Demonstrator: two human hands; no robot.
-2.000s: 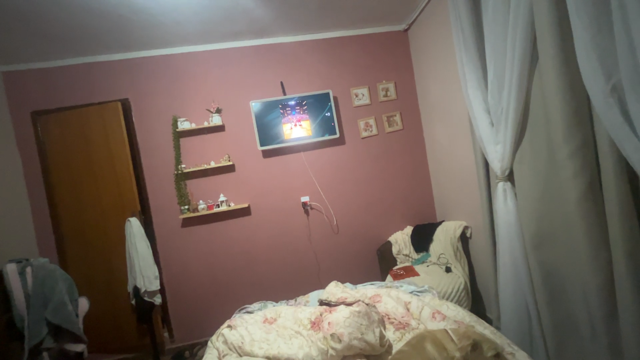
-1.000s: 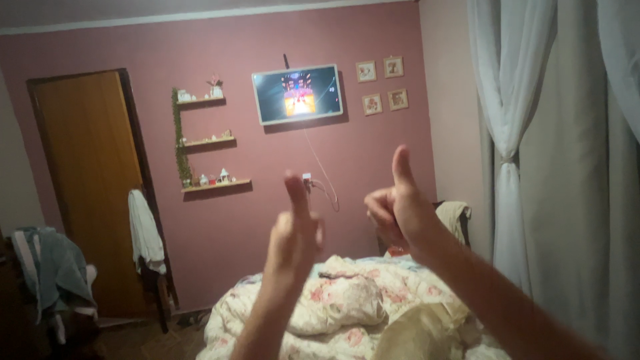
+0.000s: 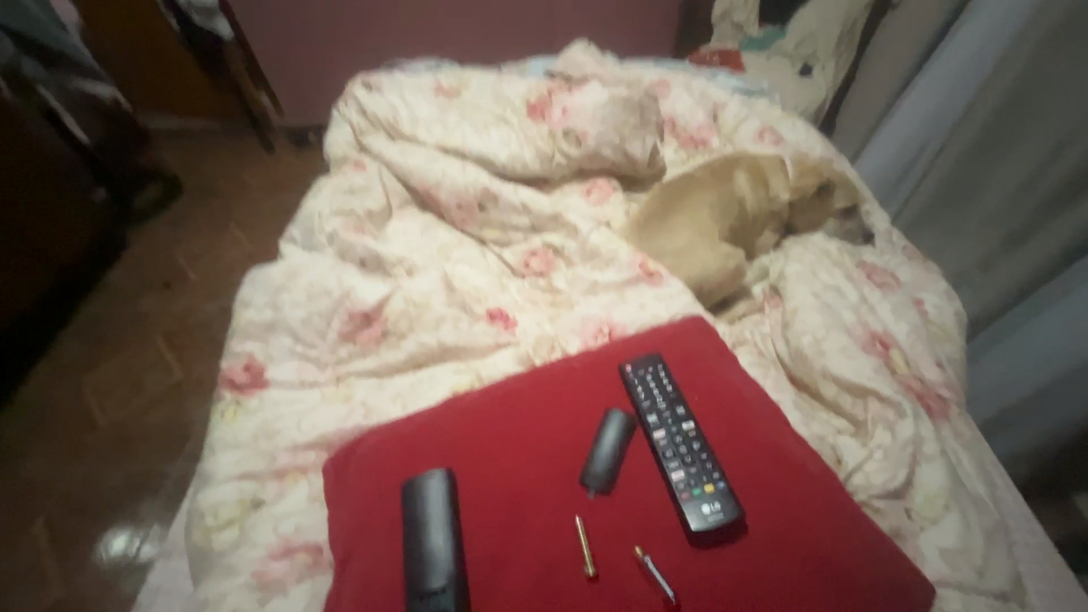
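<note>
Neither of my hands is in the frame. A red cushion [image 3: 527, 476] lies on a bed at the bottom of the view. On its right part rests a black LG remote control [image 3: 682, 450], buttons up. Just left of that is a small dark battery cover [image 3: 608, 451], or a similar black piece. A second black remote-like object [image 3: 434, 540], smooth side up, lies at the cushion's left, cut off by the lower edge. Between them near the bottom are a brass-coloured screw [image 3: 586, 547] and a thin metal piece [image 3: 655, 576], perhaps another screw.
A cream floral comforter [image 3: 442, 263] covers the bed in thick folds. A tan dog [image 3: 710, 217] lies curled on it at the right. Grey curtains [image 3: 994, 161] hang along the right side. Tiled floor [image 3: 144, 365] shows at the left, and a cloth-covered chair [image 3: 795, 59] stands beyond the bed.
Both my hands, raised with thumbs up one second ago, are out of view. The view has tilted down from the wall and television to the bed and cushion.
</note>
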